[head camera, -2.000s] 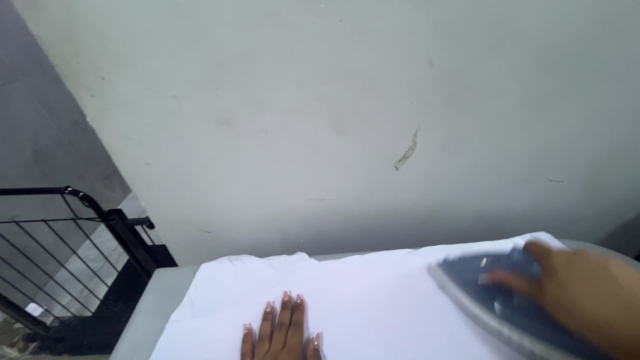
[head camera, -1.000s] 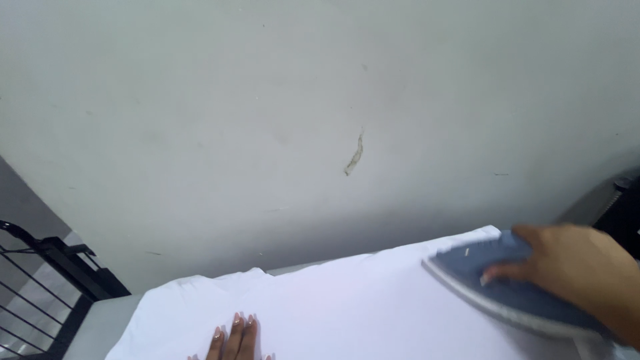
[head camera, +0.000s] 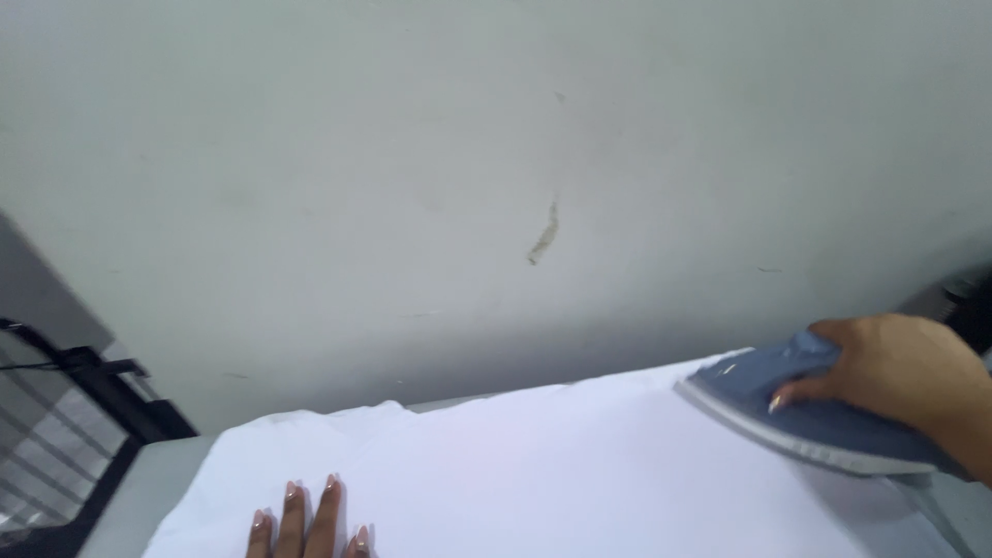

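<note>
A white cloth (head camera: pixel 527 465) lies spread over a grey-topped surface, slightly wavy along its far edge. My right hand (head camera: pixel 903 372) is closed around the handle of a blue clothes iron (head camera: pixel 783 399), whose pale soleplate rests on the cloth's right part with the tip pointing left. On the left part of the cloth, my left hand (head camera: pixel 306 527) lies flat with its fingers apart; only the fingers show, and the palm is cut off by the bottom edge of the view.
A pale wall (head camera: pixel 465 194) with a scuff mark stands right behind the surface (head camera: pixel 147 473). At the left is a black metal barred gate or rack (head camera: pixel 124 403). A dark object (head camera: pixel 973 310), blurred, sits at the far right edge.
The view has shifted to the right. The iron stays in my right hand on the right part of the cloth, and my left hand remains flat on the left part.
</note>
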